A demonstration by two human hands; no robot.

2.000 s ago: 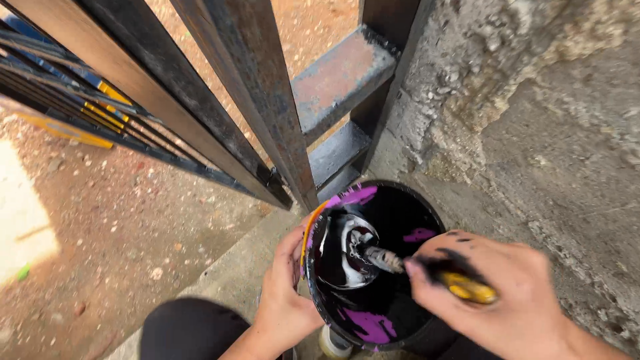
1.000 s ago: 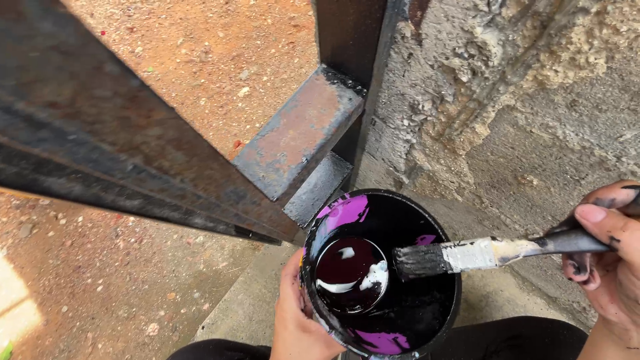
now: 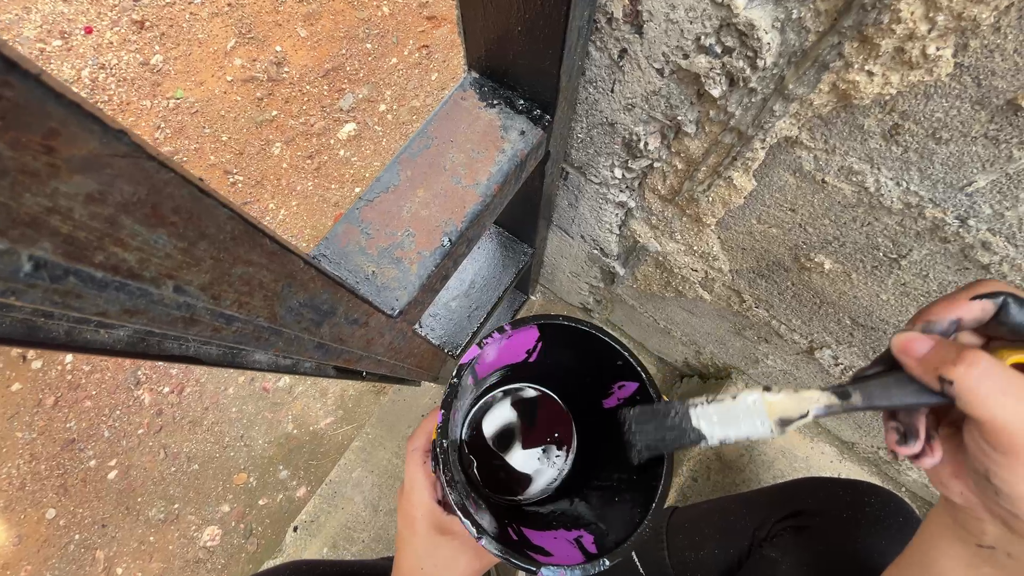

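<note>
My left hand (image 3: 436, 512) grips the left side of a round paint bucket (image 3: 612, 352), black inside with purple patches. Dark, glossy liquid paint (image 3: 520, 442) pools in its lower left part and reflects light. At the right, my right hand (image 3: 956, 400), smeared with black paint, holds a paintbrush (image 3: 744, 418) by its dark handle. The brush lies almost level, its black-coated bristles over the bucket's right inner side, apart from the pool.
A rusty steel bar (image 3: 192, 232) slants in from the left. A worn metal crosspiece (image 3: 432, 192) joins a black post (image 3: 516, 48), with a black-painted piece (image 3: 476, 288) below. A rough concrete wall (image 3: 800, 200) stands right; reddish gravel ground (image 3: 240, 104) lies beyond. My knee (image 3: 792, 528) is beside the bucket.
Two seconds ago the brush was down in the bucket's paint; it then came up and right, and is now held level over the bucket's right side. The left hand stays on the bucket. The view has shifted.
</note>
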